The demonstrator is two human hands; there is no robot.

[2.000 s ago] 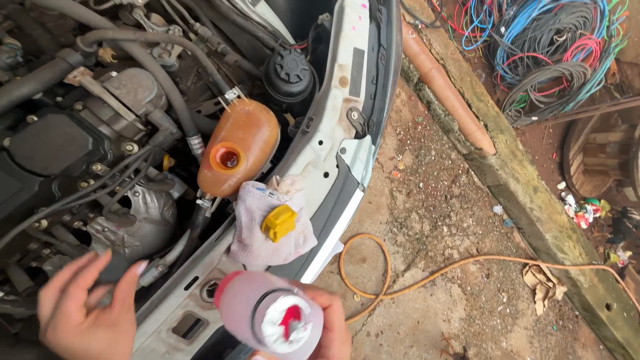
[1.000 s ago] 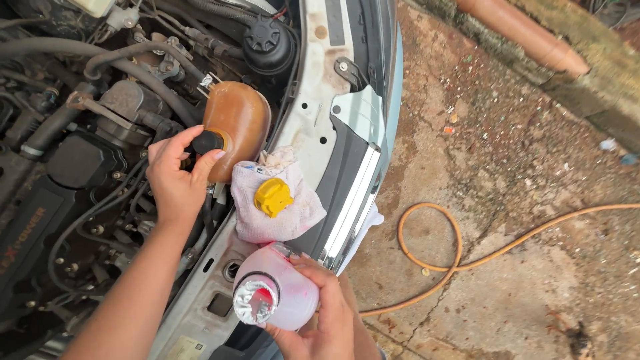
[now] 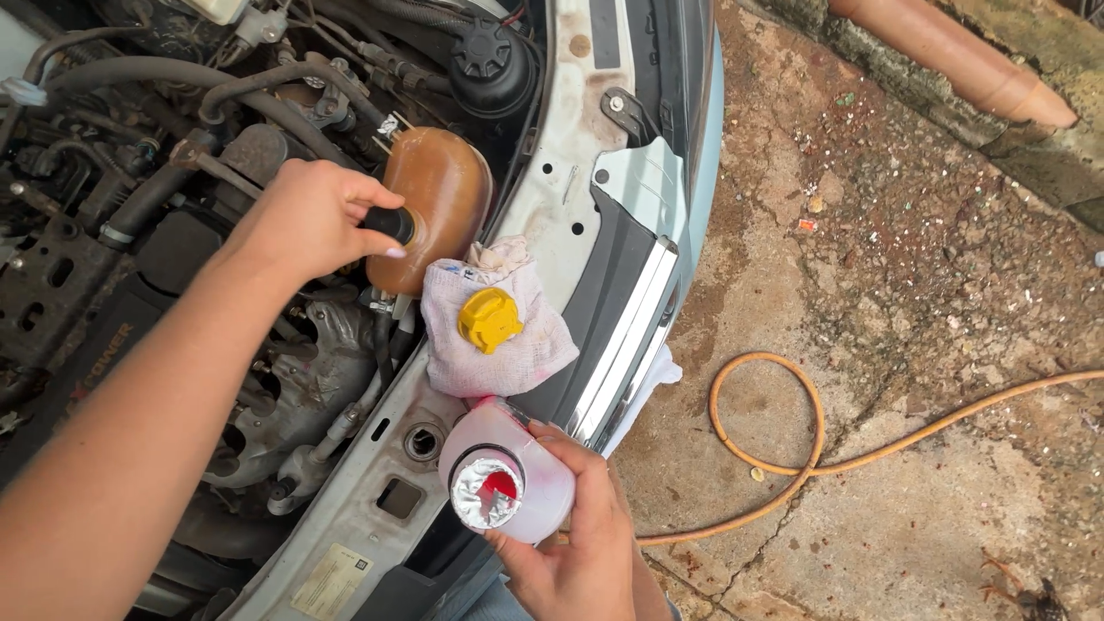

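Note:
My left hand [image 3: 336,220] has its fingers and thumb around a black cap [image 3: 390,226] on the neck of the brown plastic coolant expansion tank [image 3: 453,185]. In my right hand [image 3: 578,526] is a translucent plastic bottle [image 3: 539,479] with pink fluid, its mouth toward the camera. Torn foil [image 3: 470,496] rings that mouth, leaving red fluid visible inside. Between tank and bottle, a yellow cap [image 3: 490,320] rests on a folded pinkish-white cloth [image 3: 457,371] on the car's front panel.
Engine hoses [image 3: 181,73] and metal parts fill the bay at left. A black round-capped reservoir [image 3: 492,65] stands behind the tank. Beyond the bumper, an orange hose [image 3: 819,414] loops over rough concrete [image 3: 776,552]. A clay-coloured pipe [image 3: 957,56] lies at upper right.
Since two seconds ago, my left hand has moved up from the lower left to the tank. Its opening, uncovered then, now has the black cap on it. The view has shifted.

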